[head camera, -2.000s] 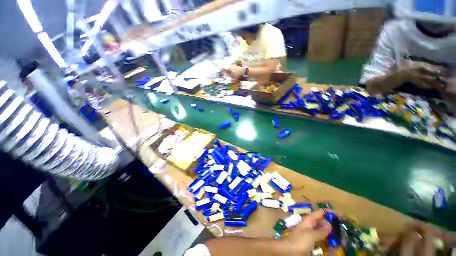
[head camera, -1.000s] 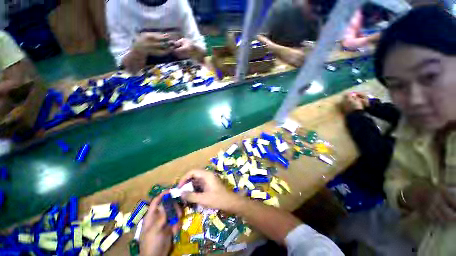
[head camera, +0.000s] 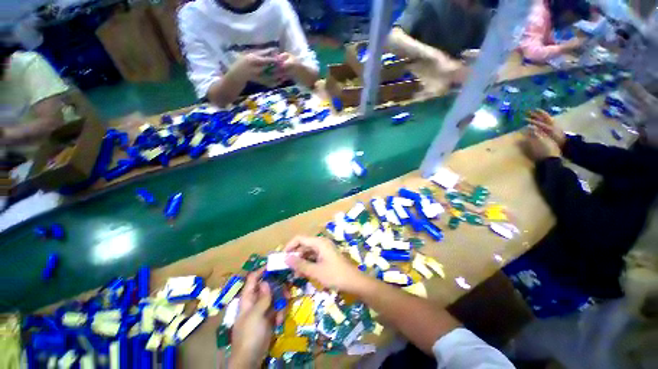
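My left hand (head camera: 252, 321) is at the lower middle, fingers up, gripping a blue battery pack (head camera: 280, 295). My right hand (head camera: 321, 263) is just right of it, with its fingertips on a white pad (head camera: 277, 261) at the top of the pack. Whether the pad is stuck to the pack cannot be told. Green boards (head camera: 352, 324) and orange-yellow tape pieces (head camera: 290, 344) lie loose below and right of my hands. Blue packs with pale pads are heaped at the lower left (head camera: 94, 324) and beyond my right hand (head camera: 393, 223).
A green conveyor belt (head camera: 238, 209) with scattered packs runs across beyond the bench (head camera: 469, 169). A grey diagonal post (head camera: 462, 101) stands at its near edge. People work opposite, with cardboard boxes (head camera: 90, 155) and heaped packs. A person in dark sleeves (head camera: 577, 187) sits at right.
The view first swung right to the parts before me, then slightly left. My hands have come together at a pack and white pad. The face at right has left the view.
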